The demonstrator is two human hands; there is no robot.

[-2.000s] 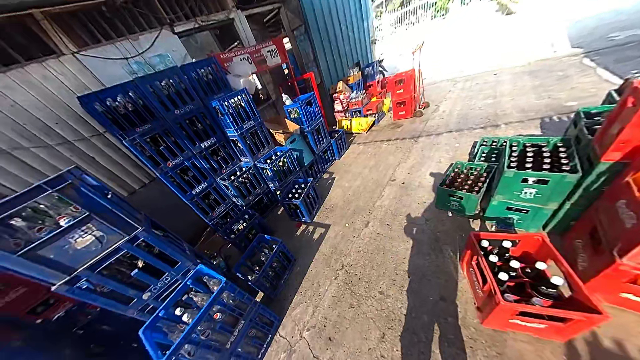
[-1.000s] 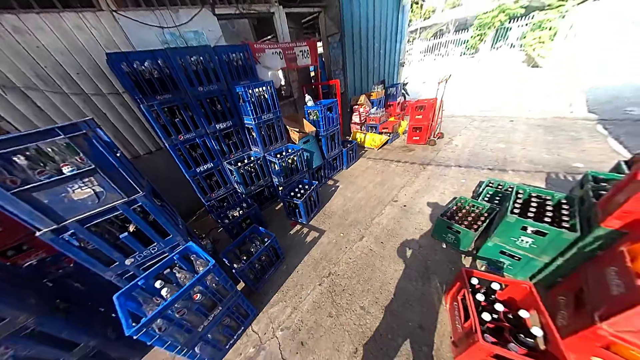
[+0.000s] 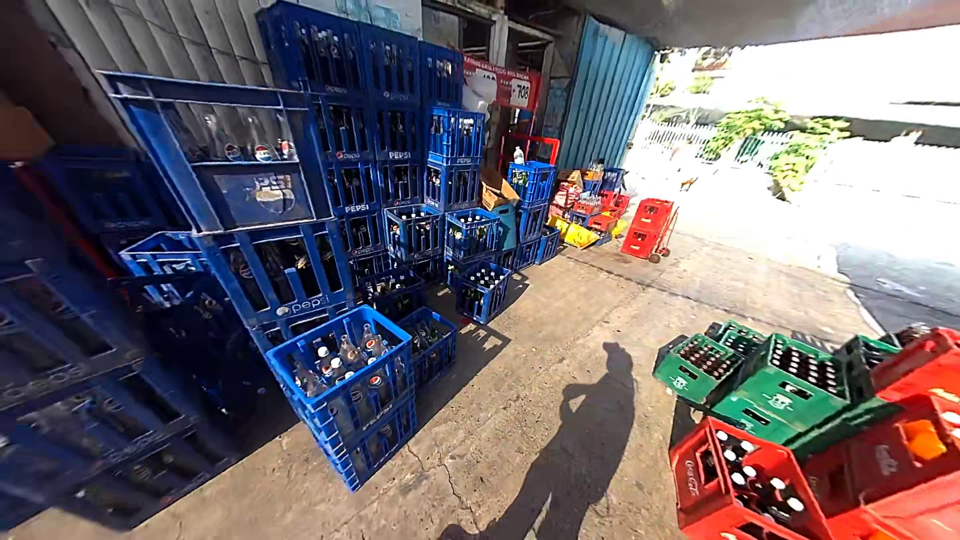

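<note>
Neither of my hands shows in the head view. A blue plastic Pepsi crate (image 3: 339,375) of glass bottles, some with white caps, stands on another blue crate at the lower left. Tall stacks of blue bottle crates (image 3: 356,169) rise behind it against the wall. At the lower right, a red Coca-Cola crate (image 3: 694,469) holds dark bottles with white caps. Green crates (image 3: 780,390) full of brown bottles stand just beyond it. A long shadow (image 3: 592,435) of a person falls on the concrete between the two sides.
Concrete floor (image 3: 540,375) runs between the crates on both sides. Two red crates stand on a hand truck (image 3: 660,232) further off, right of yellow bags (image 3: 574,232) and mixed crates. A blue corrugated metal sheet (image 3: 604,94) stands behind them. More red crates edge the right side.
The view has shifted, showing more of the blue crates at the left. The crates and the hand truck stand as before.
</note>
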